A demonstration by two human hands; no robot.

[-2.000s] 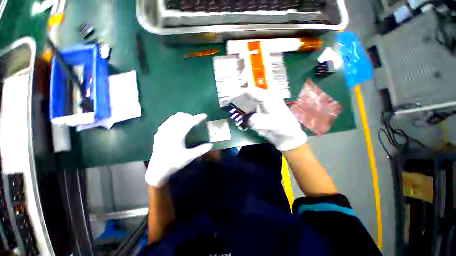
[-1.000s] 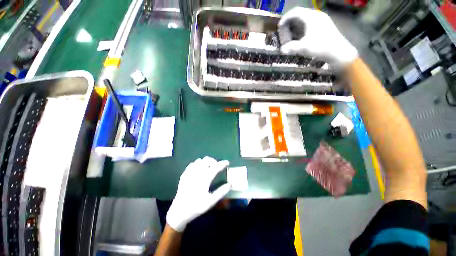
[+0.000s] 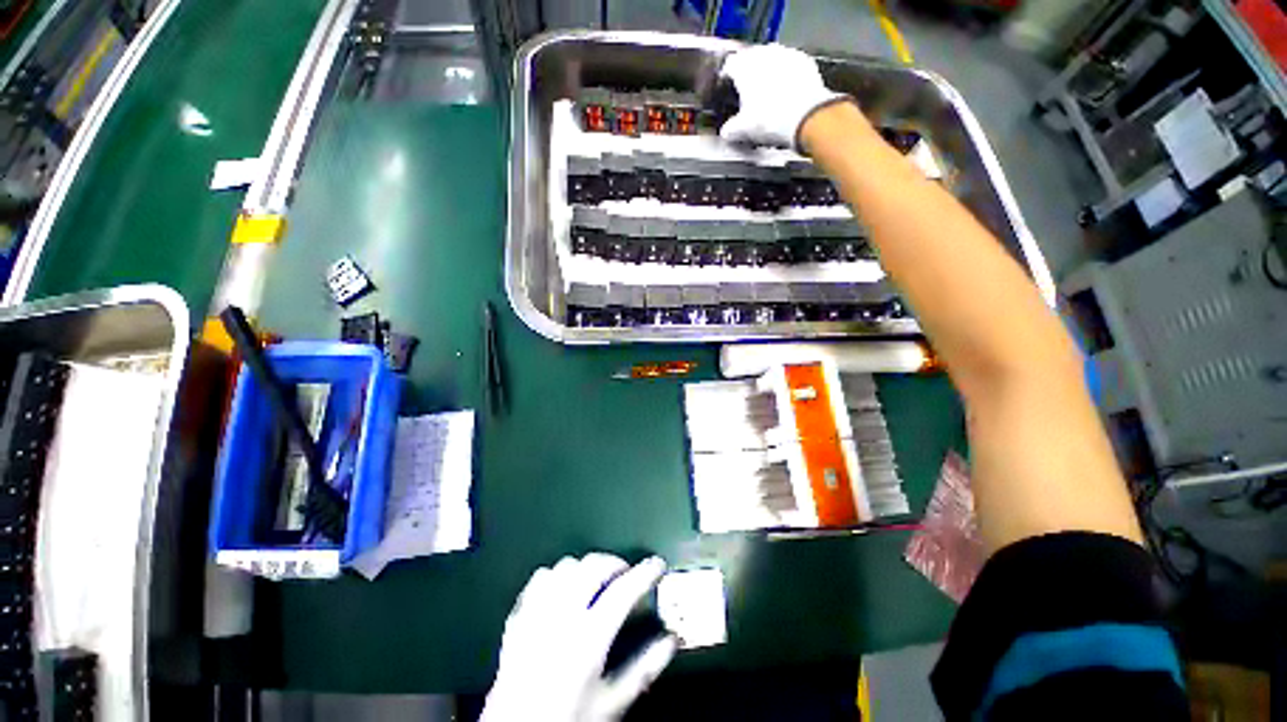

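My right hand (image 3: 769,96), in a white glove, is over the back row of the metal tray (image 3: 531,282). Its fingers are bent around something dark at the row's end; whether they hold it is hard to tell. Units with red faces (image 3: 638,119) stand just left of it. Rows of dark units (image 3: 734,248) fill the tray's front part, with pale strips between. My left hand (image 3: 572,642), also in a white glove, rests low on the bench, thumb and fingers apart and empty. The pale square plate (image 3: 693,608) lies just right of its fingertips.
The orange-and-white box (image 3: 823,449) stands on pale strips, with an orange slim tool (image 3: 658,370) above. A blue bin (image 3: 374,473) with a black-handled tool, black tweezers (image 3: 493,358), and a second tray (image 3: 172,339) are left. A reddish sheet (image 3: 949,536) is partly behind my right arm.
My right hand has gone from the bench, where it held a unit, to the far tray, and has since shifted left along the back row. My left hand stays by the plate. The view has moved.
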